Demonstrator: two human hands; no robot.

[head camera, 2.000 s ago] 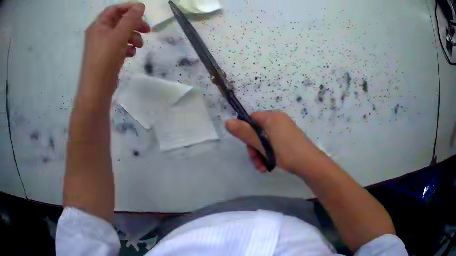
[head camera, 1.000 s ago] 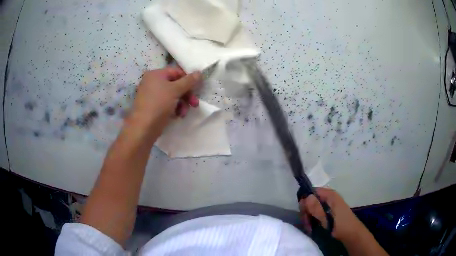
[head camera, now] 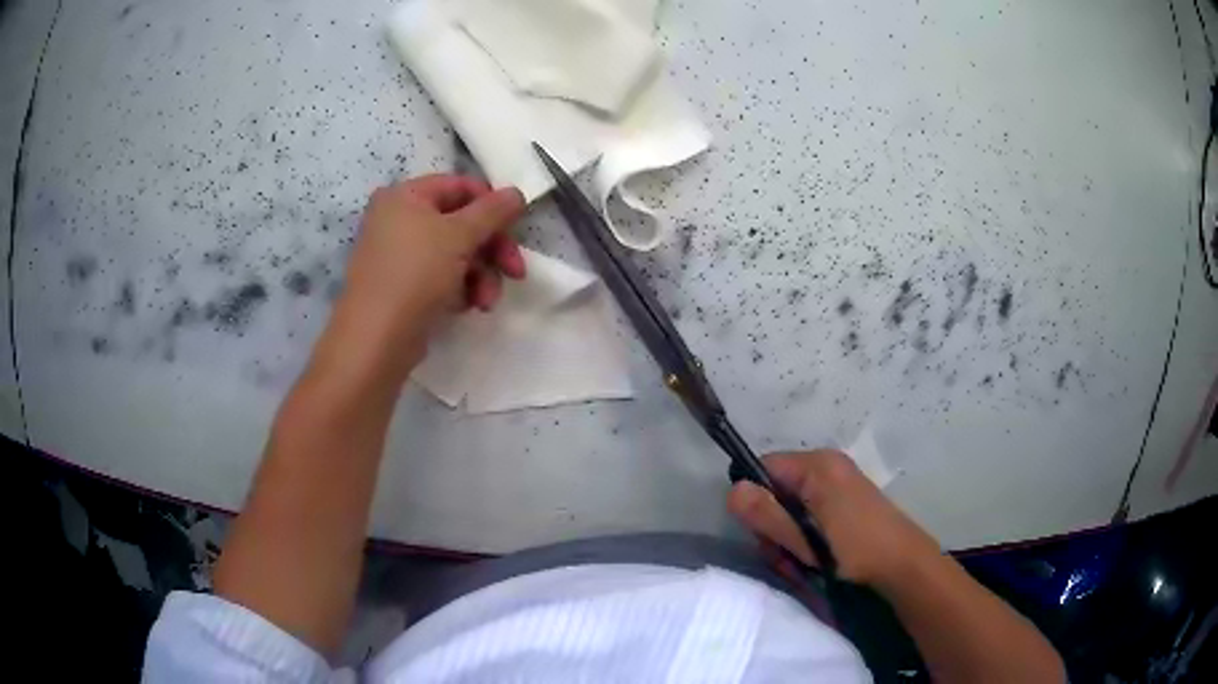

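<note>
Off-white fabric lies folded on the far middle of the table, with a curled strip at its near right edge. My left hand pinches its near corner between thumb and fingers. My right hand holds the long dark shears by the handles. The blades look nearly closed; their tip lies over the fabric just right of my left fingertips. Whether a blade is under the cloth cannot be told. A second white fabric piece lies flat nearer me, partly behind my left hand.
The white speckled table has dark smudges across its middle. A small white scrap lies beyond my right hand. A dark object is cut off at the right edge. The table's near edge runs beside my body.
Since two seconds ago, my left hand has come down and taken the fabric corner. In the last second the shears have swung left over the fabric, from blurred and apart to nearly closed.
</note>
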